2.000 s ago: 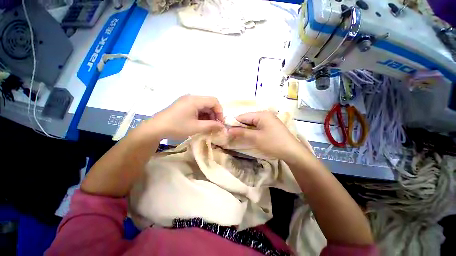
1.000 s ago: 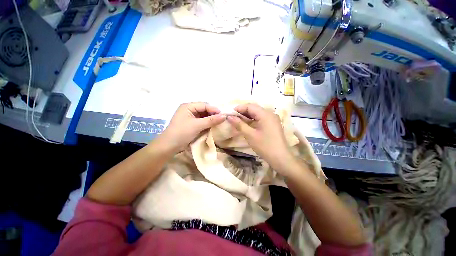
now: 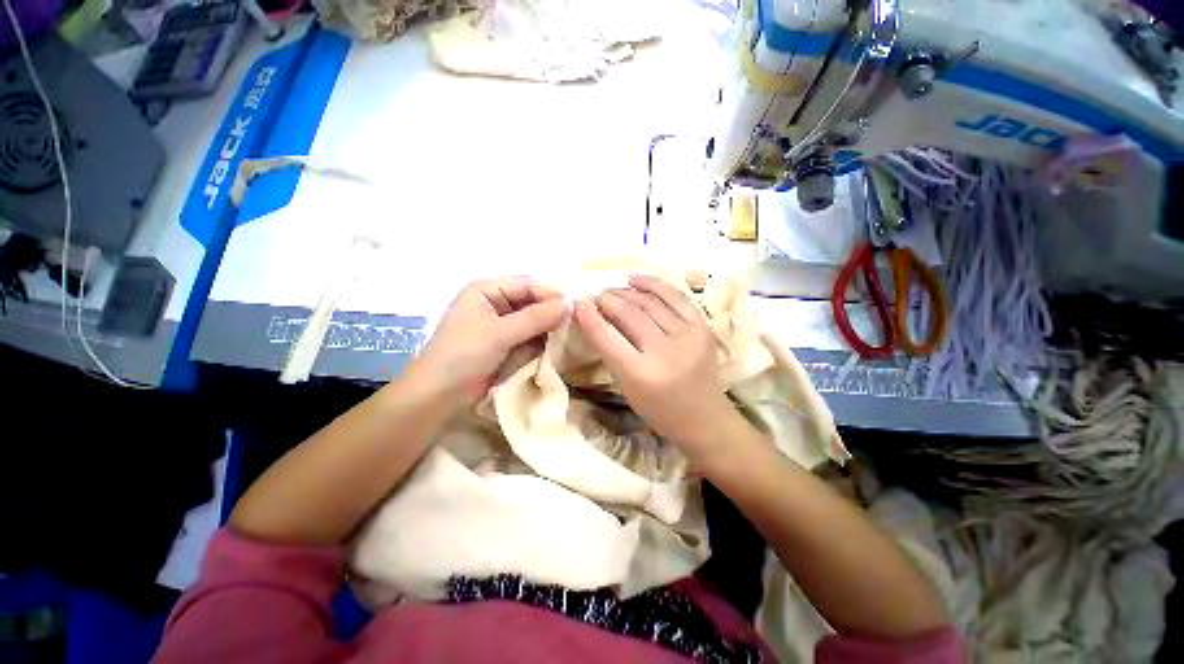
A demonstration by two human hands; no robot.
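Note:
A cream garment piece [image 3: 468,519] lies in wide folds over my lap and up onto the front edge of the white table. My left hand [image 3: 493,335] pinches its upper edge between thumb and fingers. My right hand [image 3: 656,350] holds the same edge just to the right, its fingers laid over the fabric. The fingertips of both hands nearly meet, and the fabric between them is overexposed, so its detail is hidden. The hands are in front of and left of the needle area of the sewing machine [image 3: 961,91].
Red and orange-handled scissors [image 3: 892,301] lie right of the needle, before hanging lavender strips [image 3: 993,285]. Off-white cords [image 3: 1104,441] hang at far right. A thin pale strip [image 3: 312,335] crosses the table edge at left. Cream pieces [image 3: 539,42] lie at the back.
The right hand has turned, its fingers now folded over the fabric edge. Both hands remain close together on the garment. The whole view has shifted slightly.

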